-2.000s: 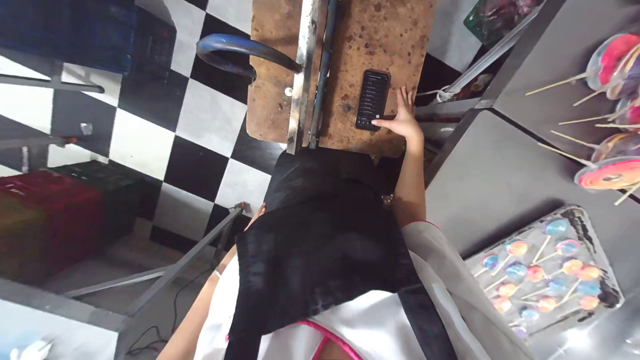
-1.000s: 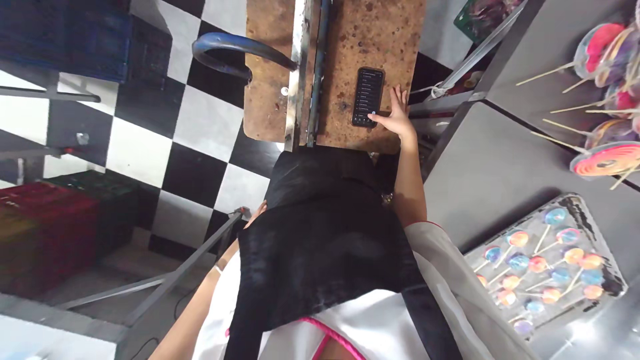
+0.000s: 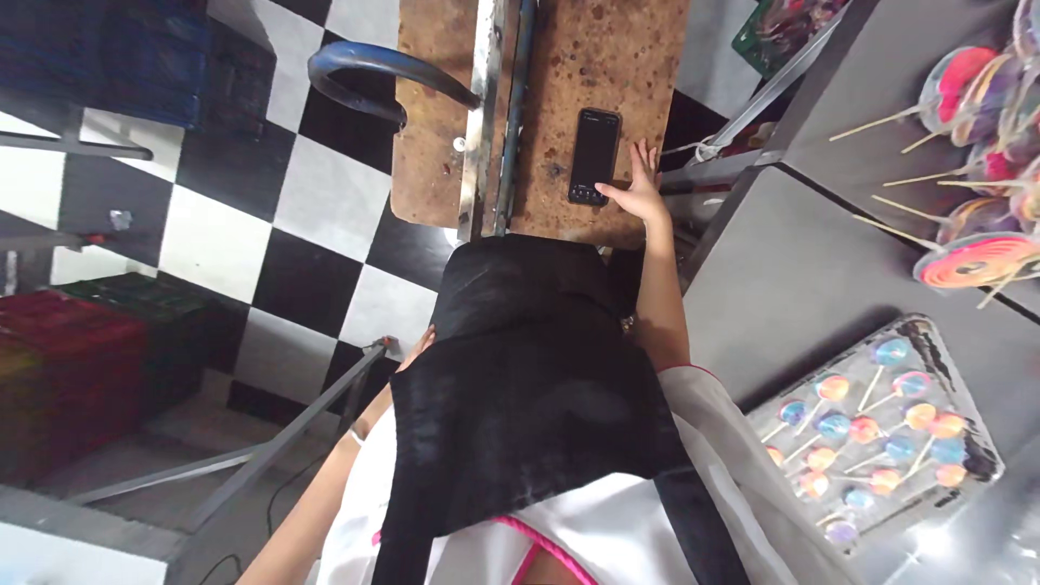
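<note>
A black smartphone (image 3: 595,154) lies face up on a worn, spotted wooden board (image 3: 561,195). My right hand (image 3: 639,185) rests beside it with the fingers spread over the board's right part; the thumb touches the lower end of the phone's screen, and nothing is held. At my left side, my left hand (image 3: 421,345) is by the edge of my black apron (image 3: 536,366), mostly hidden, so its grip cannot be made out. A metal bar (image 3: 481,122) with a curved blue tube (image 3: 390,65) crosses the board.
Grey tabletops stand at right, bearing large swirled lollipops (image 3: 975,262) and a worn tray (image 3: 983,439) of small lollipops. Blue crates (image 3: 106,57) and red crates (image 3: 73,349) are at left. A metal leg frame (image 3: 284,439) stands near my left arm, above a checkered floor (image 3: 317,260).
The phone's screen shows a list of lines in the earlier frames and is mostly dark now. My right hand stays beside the phone with its thumb at the screen's lower end.
</note>
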